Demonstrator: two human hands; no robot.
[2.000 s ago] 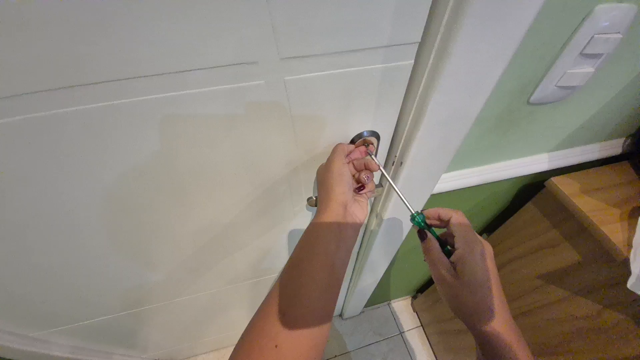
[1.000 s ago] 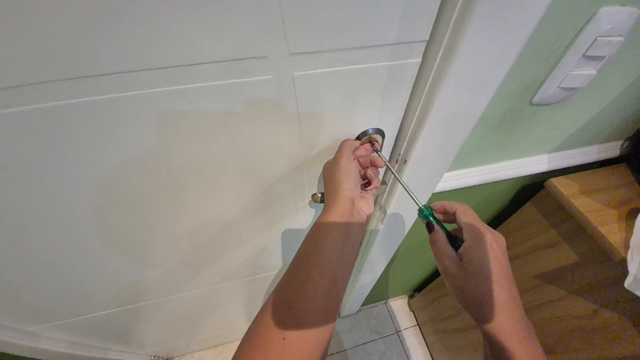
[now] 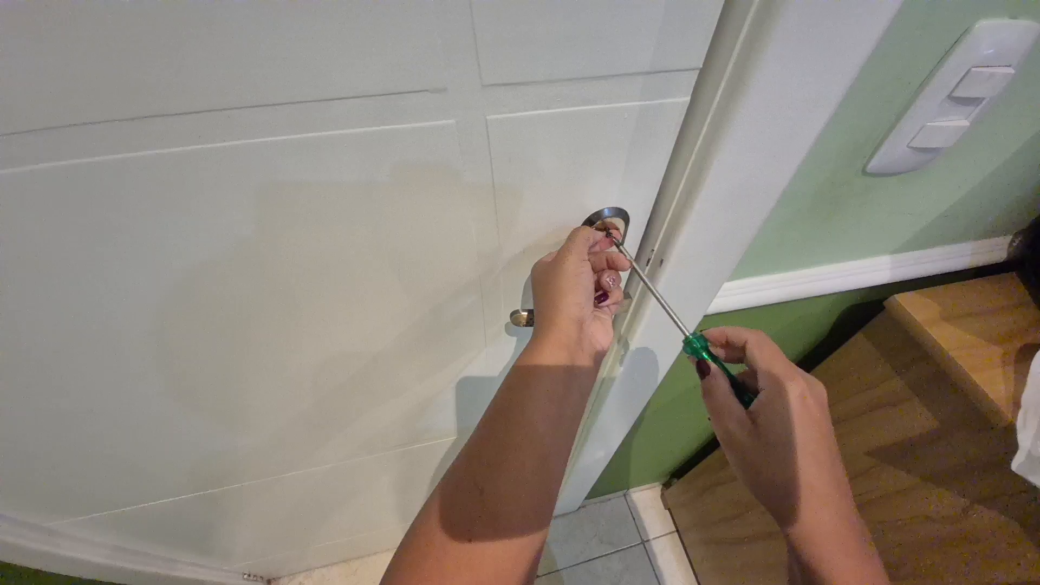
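A screwdriver [image 3: 660,299] with a green handle and a metal shaft is gripped at its handle by my right hand [image 3: 768,406]. Its tip reaches the upper part of a metal lock plate [image 3: 608,214] on the white door [image 3: 325,284]. My left hand [image 3: 578,284] is at that plate, with thumb and fingertips pinched around the screwdriver's tip; whether a screw is between them cannot be told. The left hand covers most of the plate. Part of a metal door handle [image 3: 522,318] sticks out to the left of my left wrist.
The white door frame [image 3: 772,122] runs just right of the lock. On the green wall is a light switch plate [image 3: 934,134] with two switches, above a white rail [image 3: 869,272]. Wooden furniture [image 3: 812,455] stands at the lower right, over a tiled floor [image 3: 593,536].
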